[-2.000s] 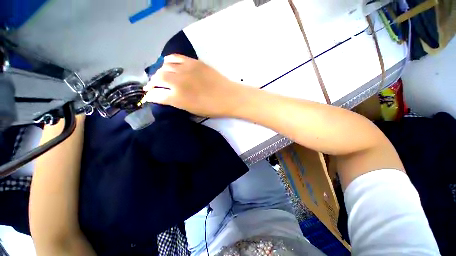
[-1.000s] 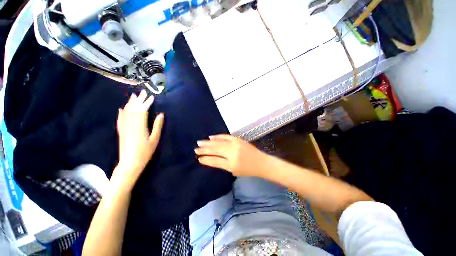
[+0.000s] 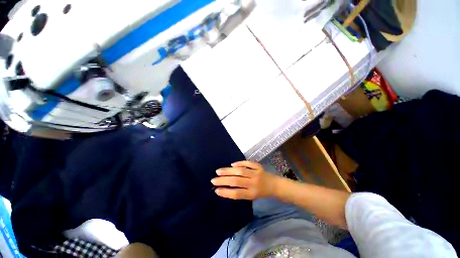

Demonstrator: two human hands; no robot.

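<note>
A large dark navy garment [image 3: 176, 181] lies under the sewing machine head and hangs over the table's front edge. Black-and-white checked fabric [image 3: 85, 248] shows at a rounded opening at the lower left. My right hand [image 3: 239, 181] is at the garment's right edge, fingers on top of the cloth, thumb hidden. Of my left side, only a rounded bit of skin shows at the bottom edge; its fingers are hidden or cut off. The tension dial [image 3: 151, 108] is blurred above the cloth. The needle area is not clear.
The white machine head [image 3: 121, 25] with a blue stripe fills the upper left. The white table [image 3: 262, 101] has brown bands and a scale along its front edge. A cardboard box [image 3: 315, 164] stands below. A dark cloth heap [image 3: 403, 161] lies at right, beside a red-yellow packet [image 3: 376, 93].
My left hand has left the cloth by the dial and drawn down towards the bottom edge. My right hand stays at the garment's edge, now lower in view. The view has shifted, showing more machine head.
</note>
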